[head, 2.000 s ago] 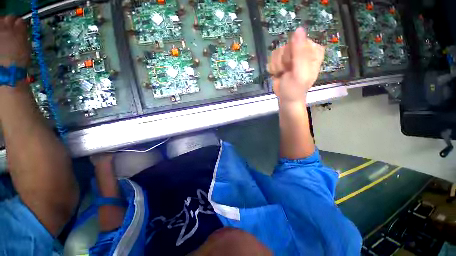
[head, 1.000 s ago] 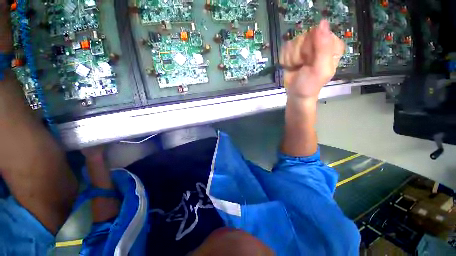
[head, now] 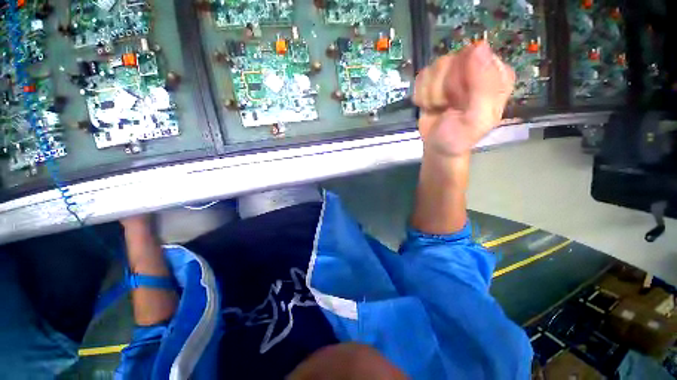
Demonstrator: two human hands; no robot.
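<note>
Green circuit boards (head: 276, 80) lie in dark-rimmed carriers (head: 210, 111), with orange parts on them. My right hand (head: 464, 96) is a fist above the carrier rim right of centre. It holds a slim dark tool (head: 397, 108), whose visible part points left to the lower edge of a board (head: 371, 83); whether it touches cannot be told. My left hand (head: 139, 241), with a blue band at the wrist, is below the rail at the lower left; its fingers are hidden by the rail.
A long silver rail (head: 297, 165) runs along the near side of the carriers. A blue coiled cord (head: 68, 197) hangs over the boards and rail at left. Another person's blue sleeve shows at lower left. A dark machine with a crank (head: 631, 174) stands at right. Cartons (head: 646, 319) are at lower right.
The other person's bare arm has left the left side of the view. The coiled cord hangs further left. My right fist has moved right since the first frame, and the dark tool now shows beside it.
</note>
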